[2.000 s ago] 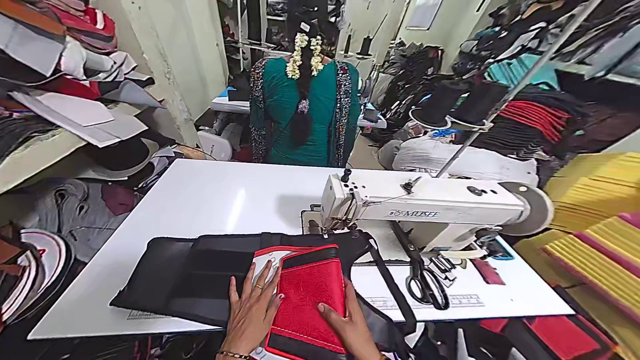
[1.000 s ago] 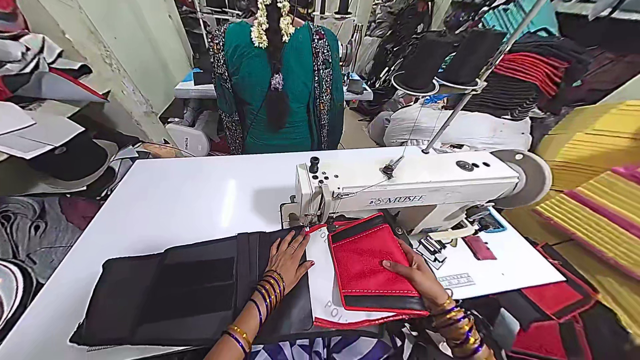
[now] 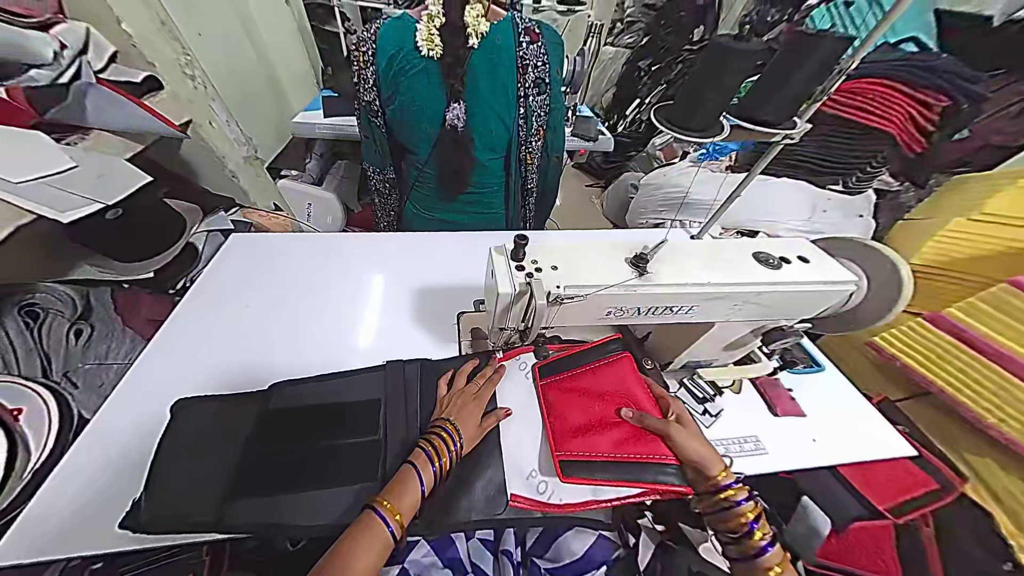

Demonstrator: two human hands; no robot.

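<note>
A black fabric piece (image 3: 320,448) lies along the front of the white table, joined or overlapped at its right by a white panel (image 3: 524,448) with red edging and printed writing. My left hand (image 3: 472,400) presses flat on the black fabric near its border with that panel, fingers toward the needle area. My right hand (image 3: 680,432) grips the right side of a red and black stitched panel (image 3: 600,408), thumb on top, slightly raised over the white panel. The far red edge reaches the presser foot of the white sewing machine (image 3: 672,296); the exact needle point is hard to make out.
Black thread cones (image 3: 712,88) stand behind the machine. A ruler scale (image 3: 738,446), small metal parts and a maroon scrap (image 3: 778,397) are right of it. Ahead sits a person in green (image 3: 472,120). Fabric stacks (image 3: 960,320) line the right; more materials fill the left.
The fabric's far edge has come up to the presser foot. The scissors seen on the table right of the fabric two seconds ago no longer show. My right hand has moved right with the red panel.
</note>
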